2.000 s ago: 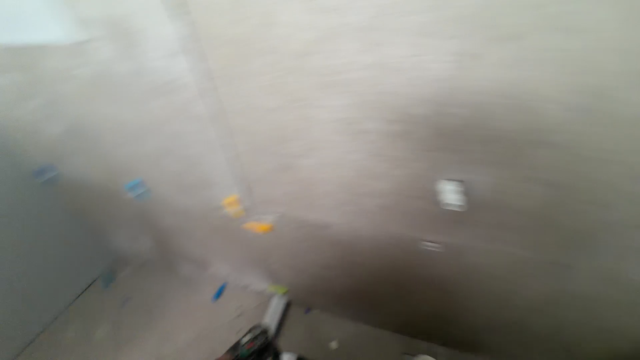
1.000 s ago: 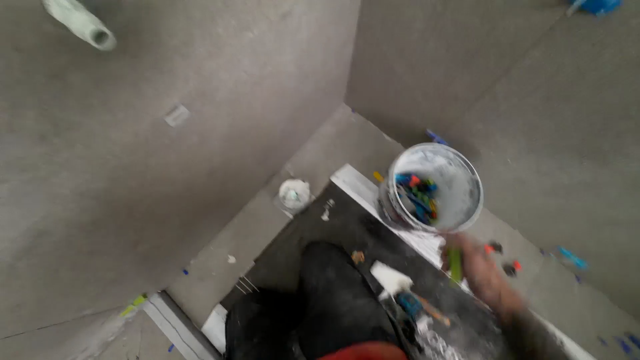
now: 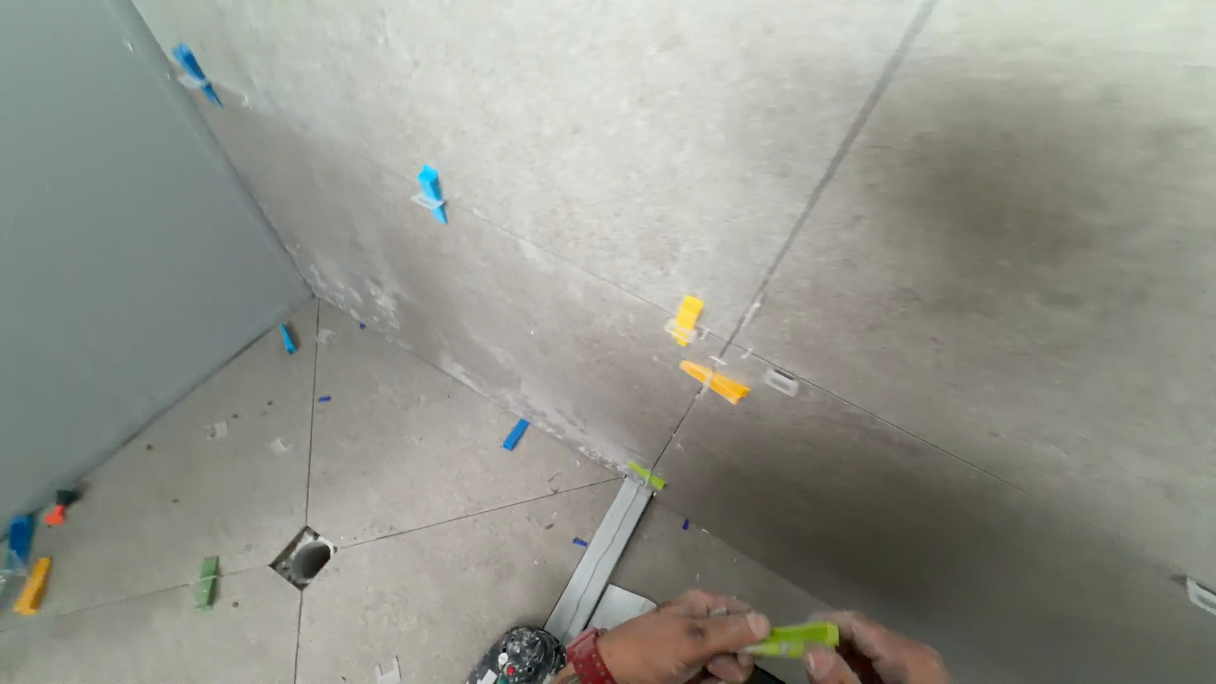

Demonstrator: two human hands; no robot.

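Note:
At the bottom of the view my left hand (image 3: 676,635), with a red strap at its wrist, pinches one end of a lime-green tile leveling wedge (image 3: 796,639). The fingers of my right hand (image 3: 879,651) are on the wedge's other end. Above the hands, a yellow wedge (image 3: 687,320) is in a clip at the wall tile joint, and an orange wedge (image 3: 715,382) lies across the vertical joint just below. Another lime-green wedge (image 3: 647,476) touches the wall foot at the end of a grey strip (image 3: 600,560). An empty clip (image 3: 781,382) stands out right of the orange wedge.
Blue wedges (image 3: 430,194) sit in clips along the wall joint. A square drain opening (image 3: 304,558) is in the floor tiles, with a green wedge (image 3: 207,582) beside it. More wedges lie at the left. A dark shoe (image 3: 527,655) is beside the strip.
The view has swung from a bucket of wedges back to the wall and drain. One hand was near the bucket with a lime-green wedge; now both hands are together on one.

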